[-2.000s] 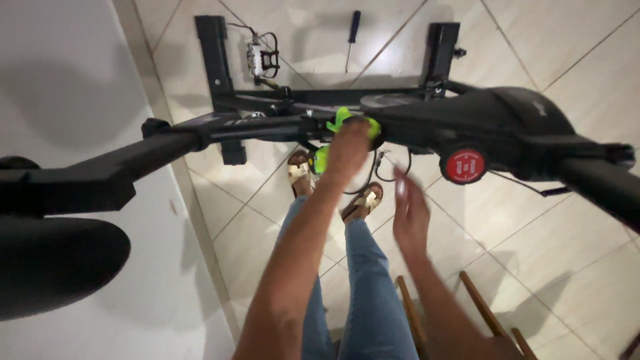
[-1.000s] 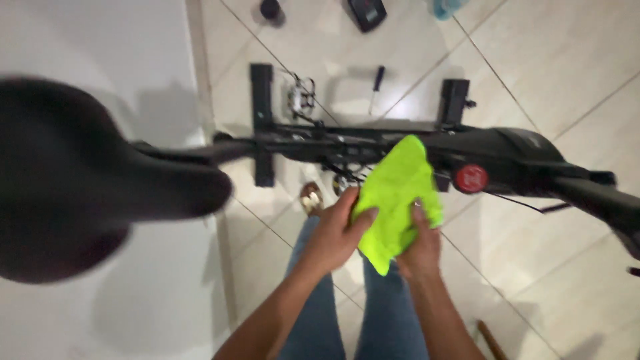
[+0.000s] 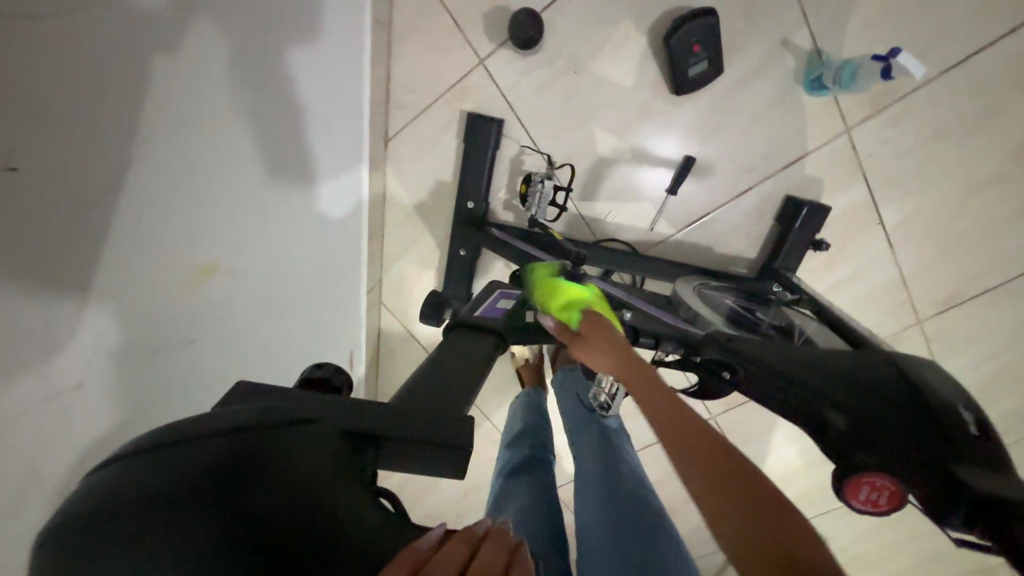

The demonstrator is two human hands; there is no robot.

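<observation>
A bright green cloth (image 3: 570, 294) is in my right hand (image 3: 596, 344), bunched over the black frame (image 3: 656, 318) of an exercise bike near the crank; the cloth is slightly blurred. My left hand (image 3: 468, 550) lies at the bottom edge, its fingers side by side against the rear edge of the black saddle area; its palm is out of view. The black saddle (image 3: 216, 488) fills the lower left, with the seat post (image 3: 452, 364) running from it toward the frame. A red round knob (image 3: 874, 492) sits on the bike's body at the lower right.
On the tiled floor beyond the bike lie a screwdriver (image 3: 674, 192), a black bike console (image 3: 694, 52), a round black object (image 3: 526, 29) and a bottle with blue liquid (image 3: 852, 74). A metal pedal (image 3: 544, 194) projects on the far side. A white wall (image 3: 240, 240) borders the left.
A second ago both hands held the green cloth spread out; now only my right hand holds it, bunched at the frame. My left hand has moved to the saddle. The view has shifted.
</observation>
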